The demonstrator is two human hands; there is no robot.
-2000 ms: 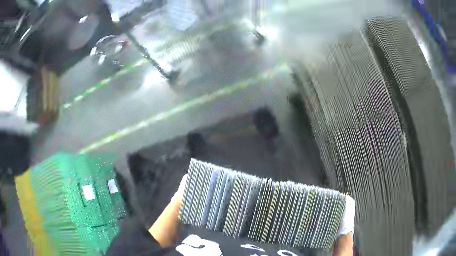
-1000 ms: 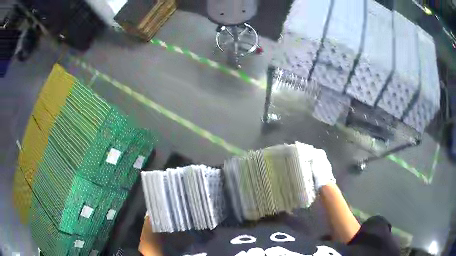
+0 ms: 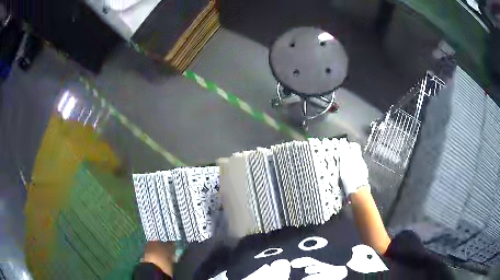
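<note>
A long block of PCB panels (image 3: 290, 186), with thin upright white-grey edges, is held across the front of my body. It sags or splits near its middle, where panel faces show. My right hand (image 3: 354, 170), in a white glove, presses on the block's right end. My left hand (image 3: 158, 252) is at the lower left end, mostly hidden and blurred; its fingers cannot be made out.
A round dark grey stool (image 3: 308, 61) stands ahead. The wire cart (image 3: 396, 136) is at the right, with grey-white panel stacks (image 3: 466, 158). Green trays (image 3: 96, 224) and yellow trays (image 3: 52, 180) are piled at the left. A brown layered stack (image 3: 193, 37) lies at the top.
The view has turned from the dark floor piles towards the stool, which is now closer. The cart has shifted to the right edge. Both hands have kept the block, which now shows a gap.
</note>
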